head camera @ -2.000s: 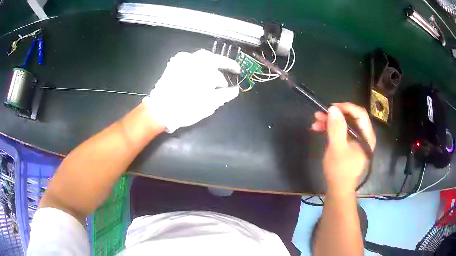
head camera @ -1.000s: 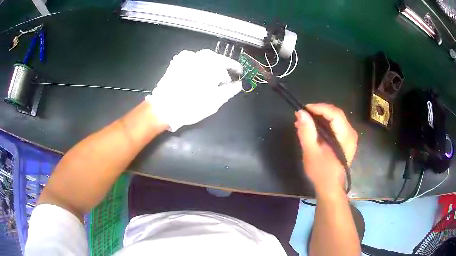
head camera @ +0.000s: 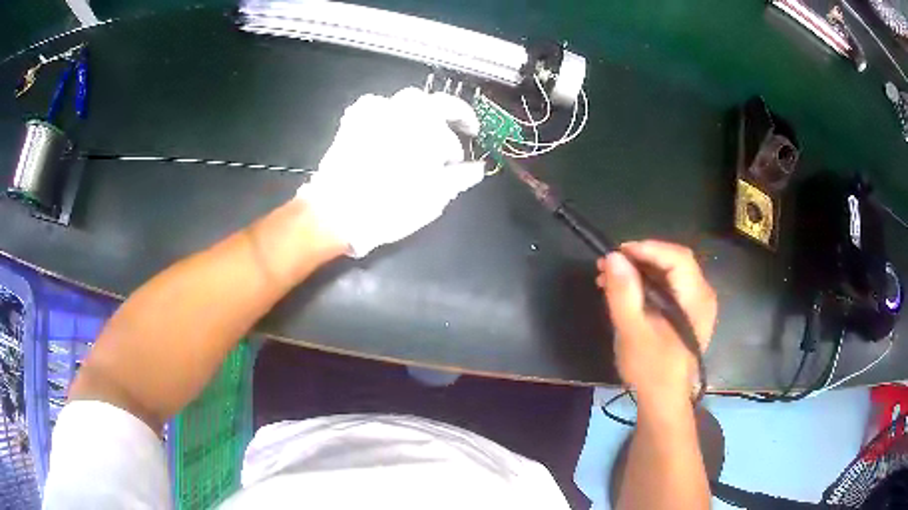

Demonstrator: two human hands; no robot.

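Observation:
My left hand (head camera: 393, 174), in a white glove, grips the green circuit board (head camera: 496, 125) at its left edge. Thin white lead wires (head camera: 569, 134) loop from the board to the motor end (head camera: 567, 80) of the long silvery metal assembly (head camera: 398, 38), which lies behind the hand. My bare right hand (head camera: 659, 309) holds the dark soldering iron (head camera: 587, 227), its tip at the lower edge of the board; exact contact cannot be told. Solder wire (head camera: 199, 161) runs from the left to the gloved hand, whose fingers hide its end.
Solder spool (head camera: 38, 159) and blue-handled cutters (head camera: 70, 88) are at the left. The iron stand with yellow sponge (head camera: 757, 211) and black soldering station (head camera: 851, 254) are at the right. A blue-purple crate (head camera: 75, 324) and green crate (head camera: 211, 428) are below the bench (head camera: 438, 309).
The iron tip has moved from the board's upper side to its lower edge. My right hand has moved left, then slightly down. The unit at the top right has shifted left.

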